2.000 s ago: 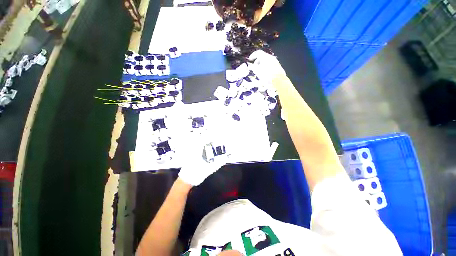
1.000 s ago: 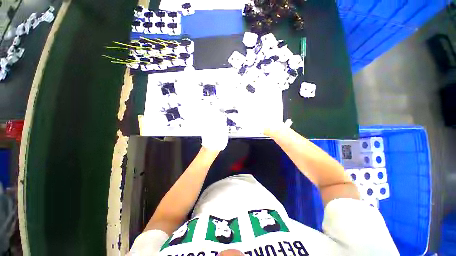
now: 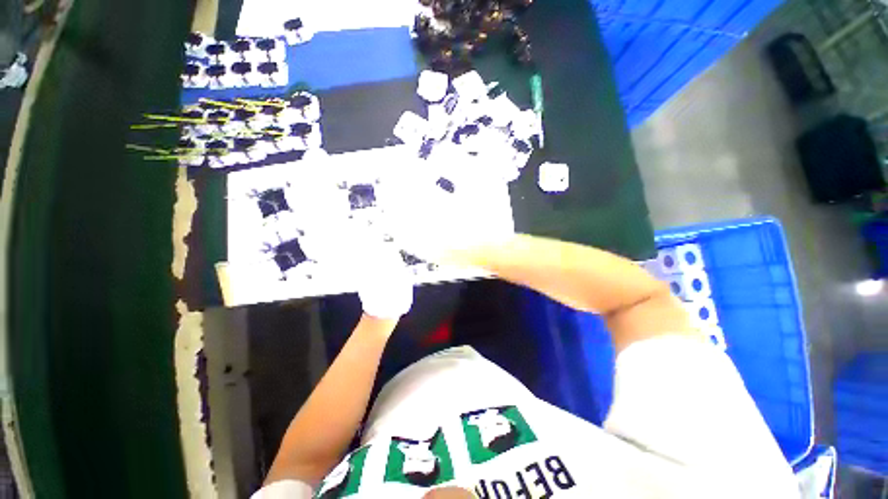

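Three white housings with dark centres (image 3: 289, 255) lie on the white sheet (image 3: 326, 180) at left and middle. My left hand (image 3: 388, 292), in a white glove, is at the sheet's front edge beside a part with a dark piece (image 3: 417, 259). My right hand (image 3: 438, 251) reaches in from the right to the same part; its glove blends with the sheet. The fingers of both hands are washed out, so their hold cannot be told. Loose white pieces (image 3: 467, 122) are heaped at the sheet's upper right.
Rows of units with yellow wires (image 3: 248, 132) stand at upper left. A dark shiny pile (image 3: 467, 29) lies at the back. A green tool (image 3: 536, 93) and one white piece (image 3: 554, 176) lie right. A blue bin (image 3: 769, 331) holds holed trays at lower right.
Since two seconds ago, my right hand has come back from the heap to the part by my left hand. One white piece now lies apart, right of the heap. The view has shifted.
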